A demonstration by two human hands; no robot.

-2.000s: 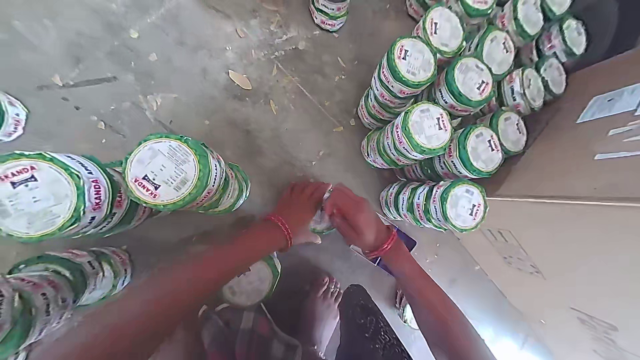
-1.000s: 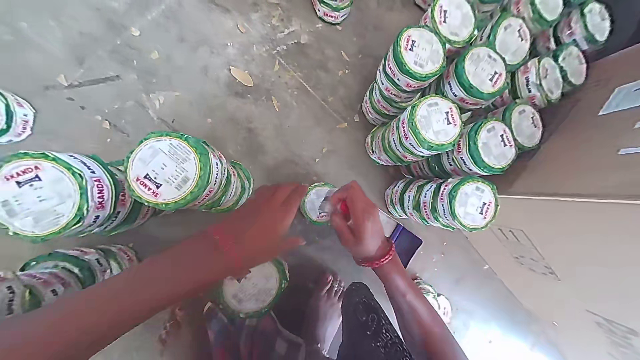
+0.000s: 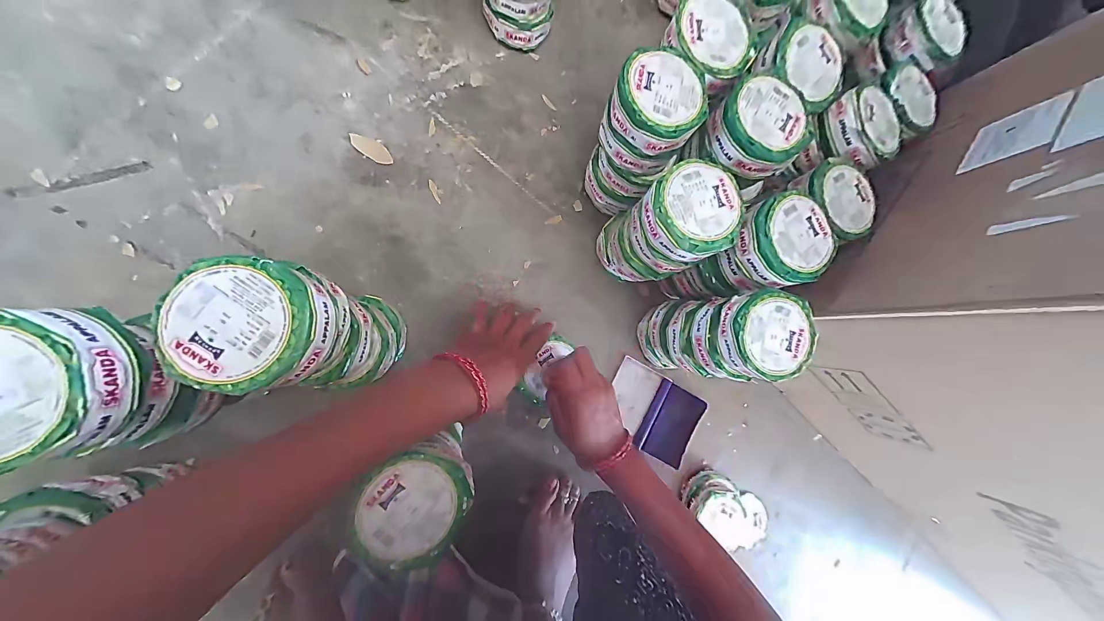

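A round green-and-white packet of appalam (image 3: 536, 371) lies on the floor between my hands, partly covered by them. My left hand (image 3: 502, 345) is at its left edge, palm down with the fingers spread. Over the packet's right side is my right hand (image 3: 585, 405), its fingers curled around something small that I cannot make out. An ink pad with a dark blue lid (image 3: 671, 421), or a similar flat case, lies on the floor just right of my right hand. A stack of packets (image 3: 405, 513) stands below my left forearm.
Leaning stacks of packets (image 3: 703, 203) crowd the upper right beside a large cardboard box (image 3: 949, 388). More tall stacks (image 3: 226, 323) stand at the left. A small stack (image 3: 517, 21) is at the top, another (image 3: 729, 517) at the lower right. My bare foot (image 3: 549, 535) is below.
My left hand has moved from left of the packet to its edge, fingers now spread. My right hand has shifted down a little and still covers part of the packet.
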